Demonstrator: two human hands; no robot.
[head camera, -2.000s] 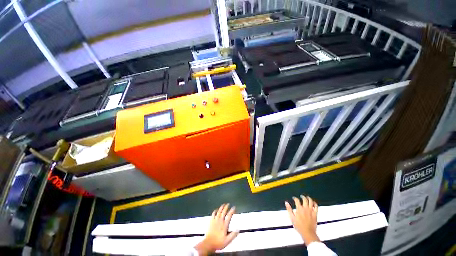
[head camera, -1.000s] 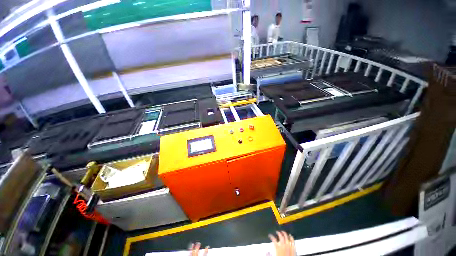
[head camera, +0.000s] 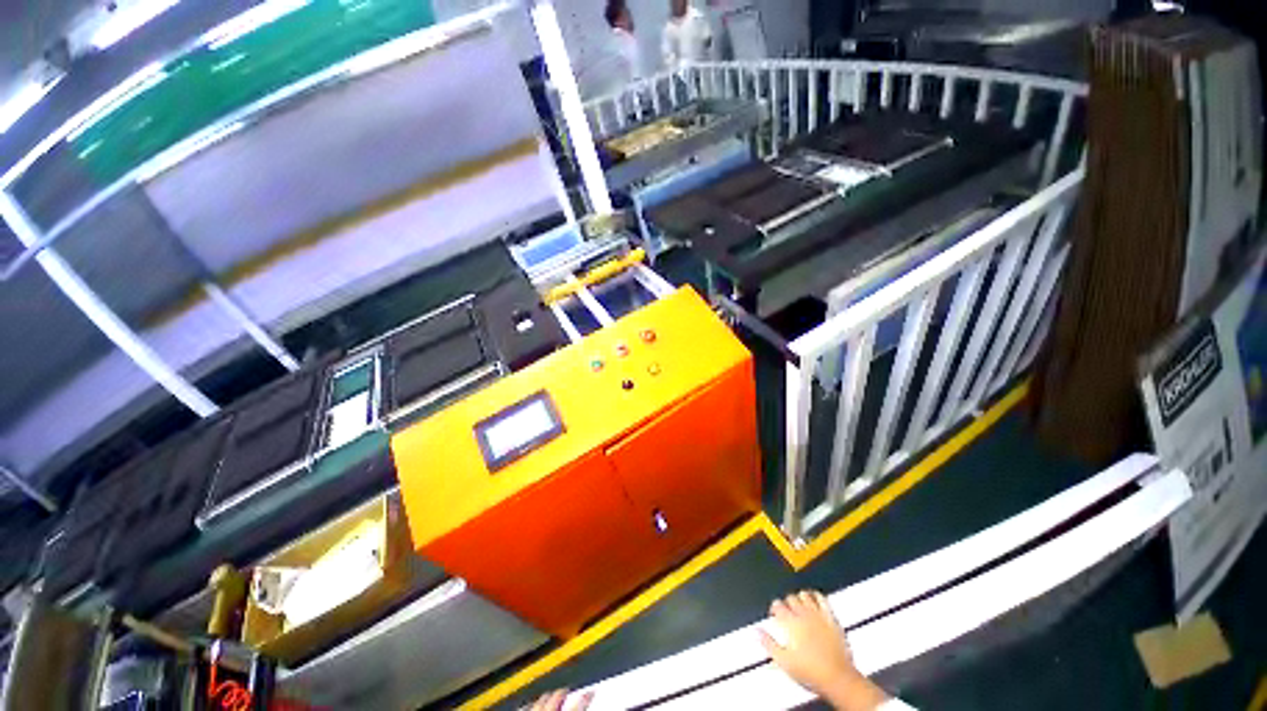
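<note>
Two long white carton flaps (head camera: 959, 590) lie side by side with a dark gap between them, running from the bottom edge up to the right. My right hand (head camera: 813, 646) lies on the flaps near their middle, palm down, fingers bent a little towards the far edge. My left hand (head camera: 559, 701) is at the bottom edge by the flaps' near left part; only its fingers show, the rest is cut off. I see no tool in either hand. The carton body below the flaps is mostly hidden.
An orange cabinet (head camera: 584, 472) with a screen stands ahead, an open brown box (head camera: 320, 576) left of it. Behind are dark panels (head camera: 431, 361) on a conveyor. A white railing (head camera: 931, 347), brown carton blanks (head camera: 1119, 250) and a printed KRÖHLER carton (head camera: 1202, 431) stand right.
The view has tilted and turned right since a second ago. More of my right hand and the flaps shows again. Two seconds ago both hands lay spread on the flaps; my left is now mostly cut off.
</note>
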